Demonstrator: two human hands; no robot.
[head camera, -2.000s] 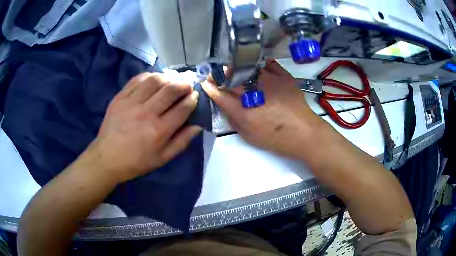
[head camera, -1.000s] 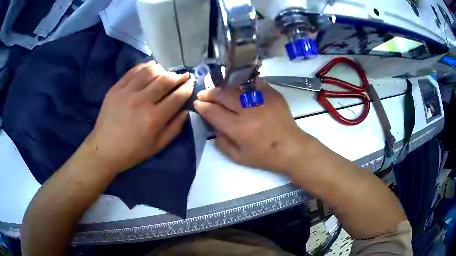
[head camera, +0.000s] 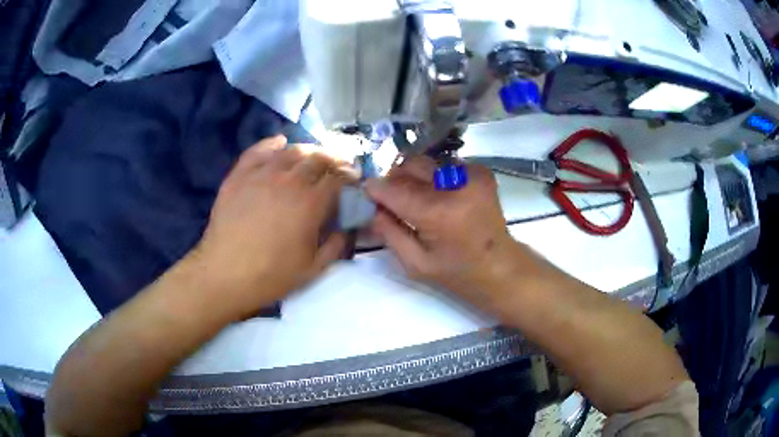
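Observation:
A dark navy garment panel (head camera: 128, 171) lies on the white machine table, mostly left of the needle area. My left hand (head camera: 273, 213) rests on it with bent fingers at its right edge. A small pale grey-blue piece (head camera: 355, 207) shows between my hands, just below the presser foot area. My right hand (head camera: 444, 218) pinches near the edge of this piece with thumb and forefinger. The white sewing machine head (head camera: 350, 64) stands directly above my fingertips. The needle is hard to make out in the lamp glare.
Red-handled scissors (head camera: 598, 183) lie right of my right hand, blades pointing toward it. A thin brownish tool (head camera: 653, 218) and a dark strip (head camera: 699, 213) lie further right. Pale cloth (head camera: 265, 68) is heaped behind at left. A ruler strip (head camera: 342, 380) runs along the front edge.
The navy panel's lower corner has been drawn up from the front edge, and pale cloth now shows between my hands. The view has shifted slightly.

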